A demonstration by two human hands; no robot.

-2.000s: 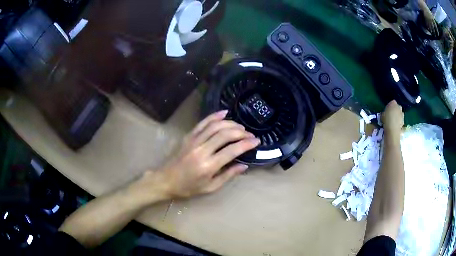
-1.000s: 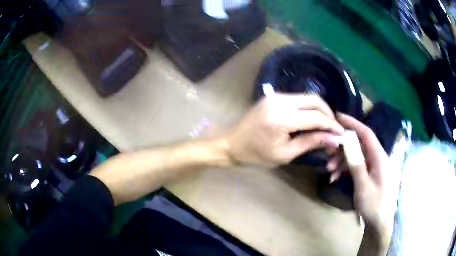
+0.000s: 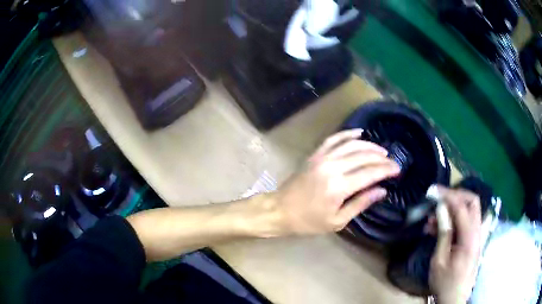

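Observation:
A round black housing (image 3: 419, 142) lies on the tan cardboard (image 3: 196, 160), right of centre. A dark block (image 3: 410, 264) sits at its lower right, partly behind my right hand. My left hand (image 3: 342, 187) lies over the housing's left side with its fingers spread on the slotted face. My right hand (image 3: 456, 243) is at the housing's lower right rim, fingers bent, with a white finger cot (image 3: 444, 217) on one digit. A small white spot shows at its fingertips; blur hides whether it is a held pad.
Dark boxy units (image 3: 172, 98) stand at the upper left, with white fan blades (image 3: 312, 29) near the top. A shiny white bag (image 3: 511, 261) lies at the right edge. Other black housings (image 3: 38, 196) are at the lower left. A green surface (image 3: 428, 65) is behind.
My right hand has come from the white pad pile to the housing. The housing has turned, its block now at the lower right. My hands, close together a second ago, have separated. The view has shifted.

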